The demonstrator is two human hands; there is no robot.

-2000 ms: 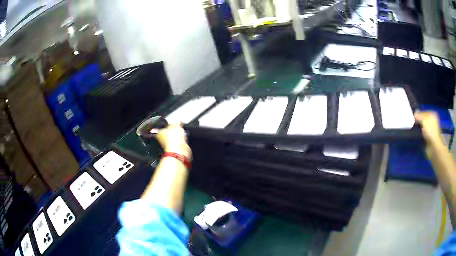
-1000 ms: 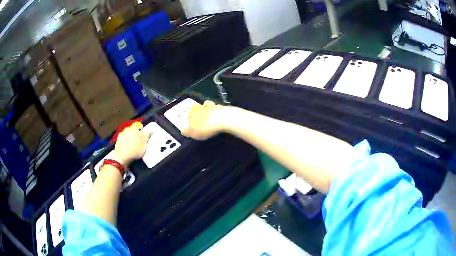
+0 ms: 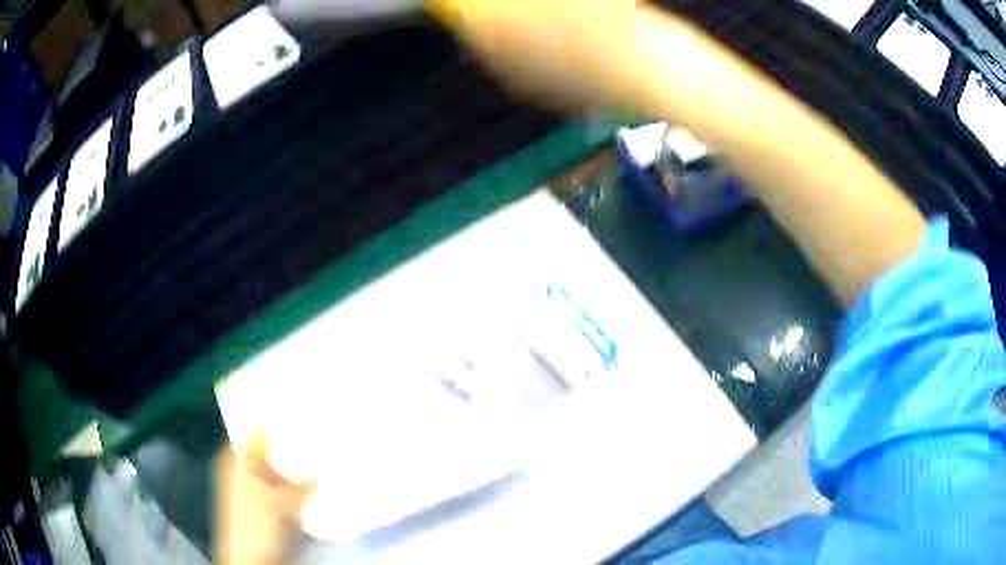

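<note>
My left hand [image 3: 265, 486] is at the lower left, blurred and cut off by the bottom edge. It grips the end of a white smartphone [image 3: 386, 486] over the white pad [image 3: 651, 441]. My right hand [image 3: 541, 44] is at the top, blurred, over the near tray stack, with a yellow finger cot showing. A pale blurred slab [image 3: 353, 10], apparently another smartphone, extends left from its fingertips, partly cut off. A small white block with a blue stripe [image 3: 581, 323] lies on the pad.
Black stacked trays [image 3: 276, 188] with white phones [image 3: 162, 108] stand beyond the pad. A blue box [image 3: 701, 204] with white wipes is at the upper right. More trays with phones [image 3: 913, 50] are at the top right. Translucent sheets [image 3: 132, 508] lie at the lower left.
The view has swung down to the pad. My left hand has moved from the tray to the pad with a phone. My right hand has lifted a pale slab off the tray.
</note>
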